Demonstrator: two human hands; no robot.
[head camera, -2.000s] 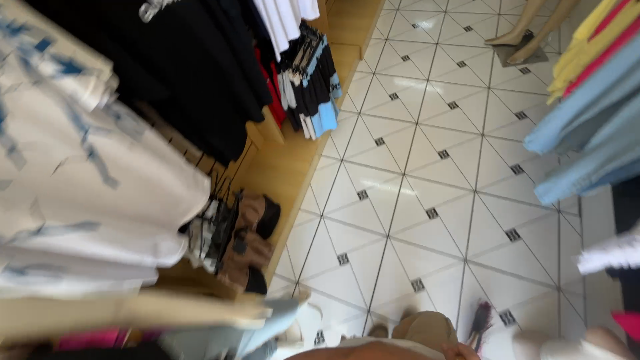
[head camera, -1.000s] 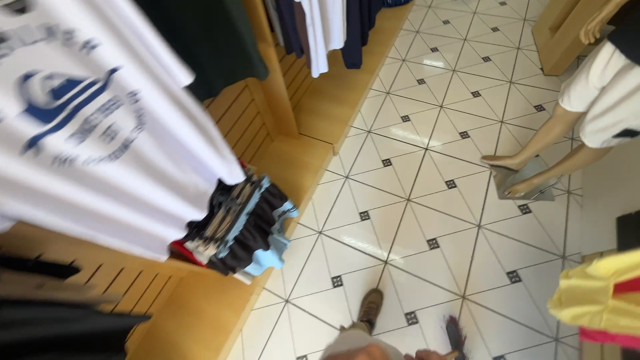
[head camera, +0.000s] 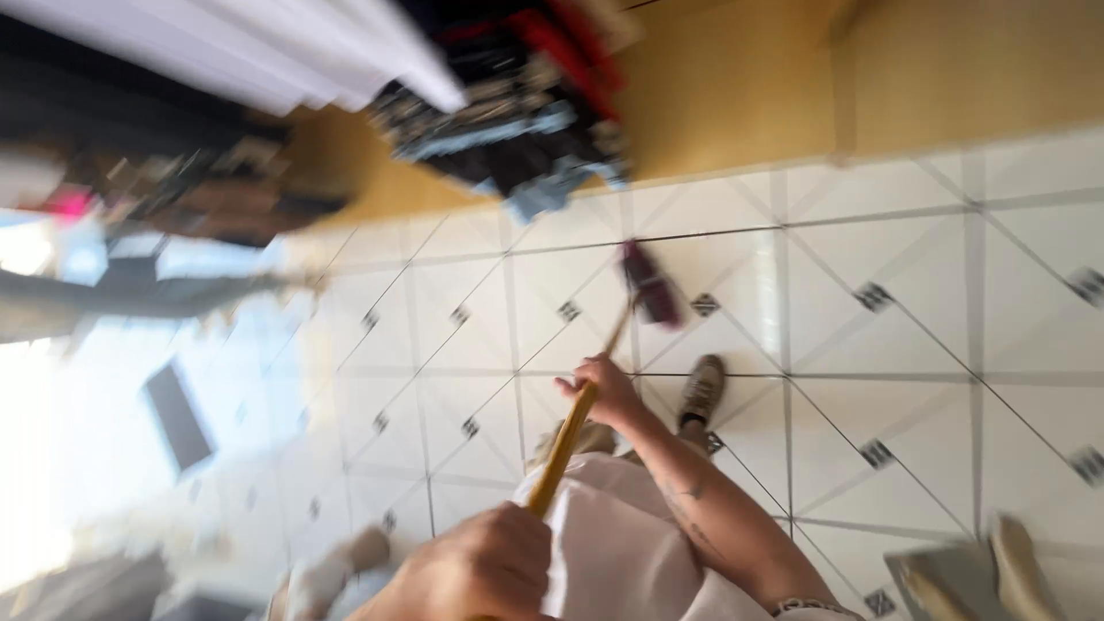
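A push broom with a yellow-brown wooden handle (head camera: 565, 444) slants from the bottom of the view toward the display platform. Its purple-maroon bristle head (head camera: 651, 285) is blurred and lies low over the white tiles, out from the platform's edge. My left hand (head camera: 487, 561) grips the upper part of the handle, close to the camera. Farther down, my right hand (head camera: 604, 390) is around the handle, with its thumb or a finger sticking out to the left. Just right of my right hand, a brown shoe (head camera: 703, 388) rests on the floor.
A wooden display platform (head camera: 733, 95) runs along the top, with hanging garments (head camera: 517, 112) reaching over its edge. Mannequin feet on a grey base plate (head camera: 940, 561) stand at the lower right. Another grey plate (head camera: 177, 418) and blurred mannequin parts are at the left, near bright light.
The view has turned strongly. Both hands and the broom handle now show clearly; the broom head, at the bottom edge right of my shoe one second ago, is now beyond my feet, nearer the platform.
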